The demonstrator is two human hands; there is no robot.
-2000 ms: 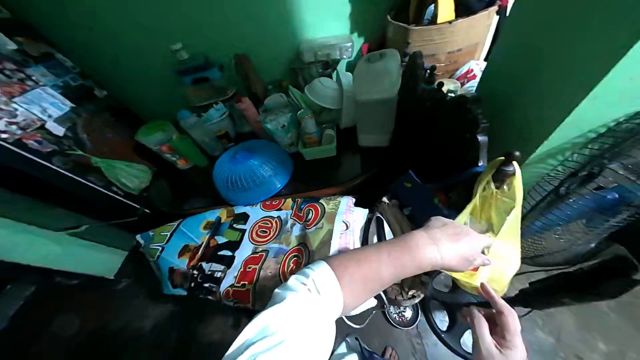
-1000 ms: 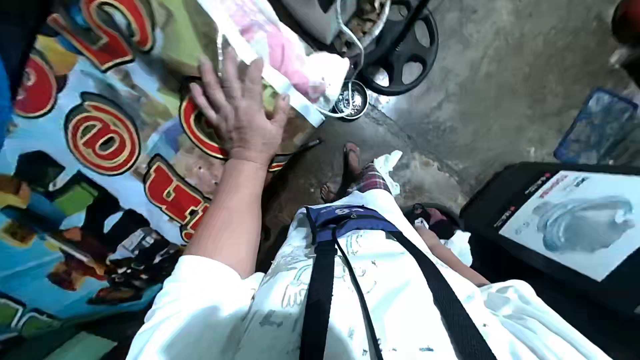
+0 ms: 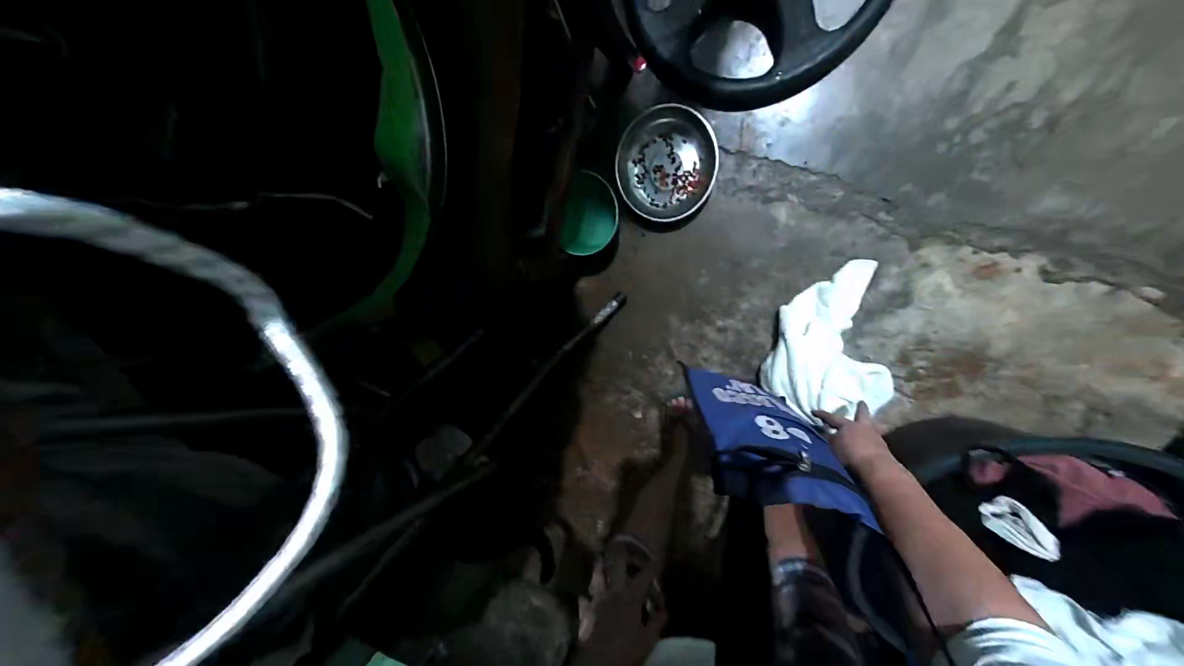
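My right hand reaches in from the lower right, its fingers closed on the near edge of a crumpled white cloth. The cloth's far end points up over the concrete floor. Just left of the hand hangs a blue fabric bag or pouch with white print and a dark strap, partly over my legs. My left hand cannot be made out in the view.
A metal bowl with small bits and a green container stand on the floor. Above is a black wheel-like base. A dark stick lies left, a shiny curved tube nearer. A tub holds clothes at right.
The view has swung down to the floor. My left hand, on a printed sheet one second ago and near a yellow bag before that, has left the view. My right hand now shows at the white cloth.
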